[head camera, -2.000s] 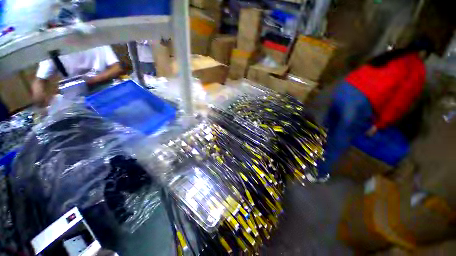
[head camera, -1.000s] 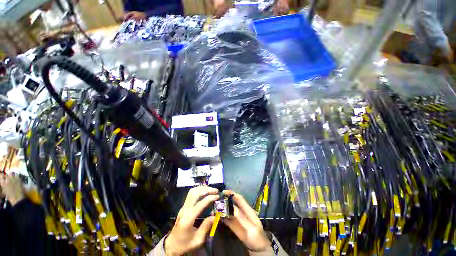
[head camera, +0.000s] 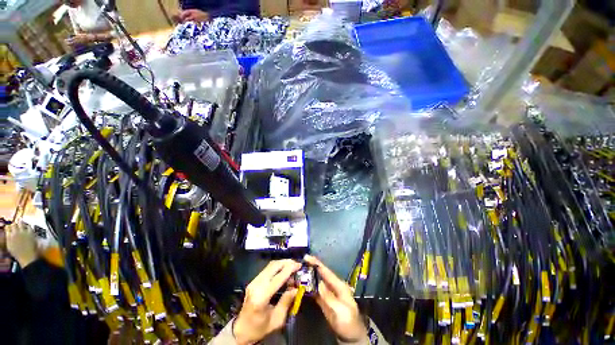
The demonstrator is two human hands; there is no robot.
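Note:
My left hand (head camera: 264,303) and my right hand (head camera: 338,300) meet at the near edge of the bench. Between their fingertips they hold a small silvery connector end (head camera: 307,277) with a yellow label (head camera: 297,300) below it. Its cable hangs down between the hands. The white box (head camera: 273,162), with open windows and a small metal mechanism at its front, stands just beyond the fingers. The black electric screwdriver (head camera: 206,162) slants down from the left, its tip at the front of the box. Nobody holds it.
Cables with yellow bands hang at the left (head camera: 121,249). More lie across a clear plastic tray (head camera: 398,269) at the right. Behind are a crumpled clear bag (head camera: 303,94), a blue bin (head camera: 411,60) and a heap of silvery parts (head camera: 229,34). Another person's hand (head camera: 21,244) shows at far left.
Since the oldest frame the view has swung to the bench and both hands have come in. Over the last second the hands stay around the connector end, and the scene shifts slightly right.

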